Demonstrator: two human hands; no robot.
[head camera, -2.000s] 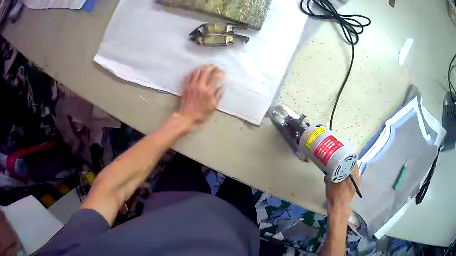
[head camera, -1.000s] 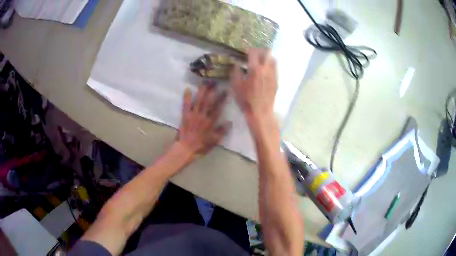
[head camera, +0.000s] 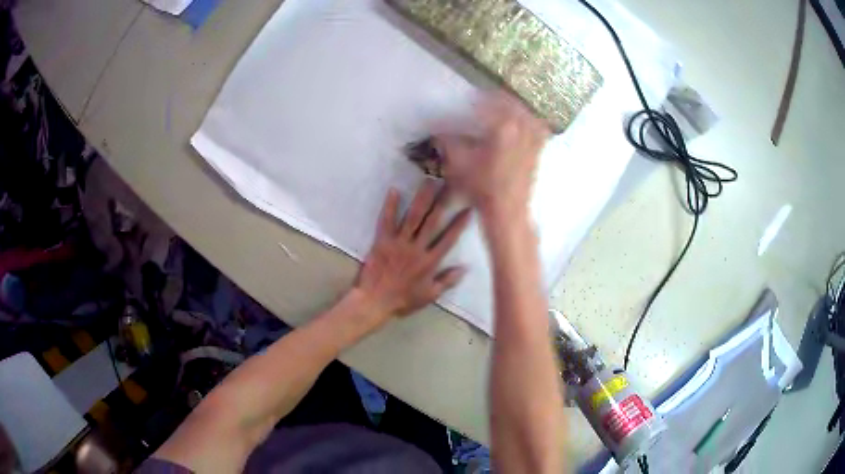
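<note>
A fabric lay topped with white marker paper (head camera: 306, 120) lies in front of me. My left hand (head camera: 412, 255) presses flat on its near part, fingers spread. My right hand (head camera: 496, 157) is blurred over the small taped weight (head camera: 426, 155); only the weight's left end shows, and the fingers are too blurred to tell their grip. The long mottled gold-brown weight bar (head camera: 519, 56) lies on the paper just beyond my right hand. The electric cloth cutter (head camera: 616, 407) rests on the table right of my right forearm, untouched.
A black power cord (head camera: 690, 171) lies coiled at right and runs to the cutter. The grey cut-piece stack (head camera: 723, 407) with a green stick (head camera: 712, 430) lies at lower right. A brown strip (head camera: 789, 83) lies at upper right. Fabric scraps (head camera: 139, 250) fill the floor at left.
My right hand has left the cutter, which now rests on the table, and has moved to the small weight. My left hand stays on the paper, now with fingers spread. The view has shifted.
</note>
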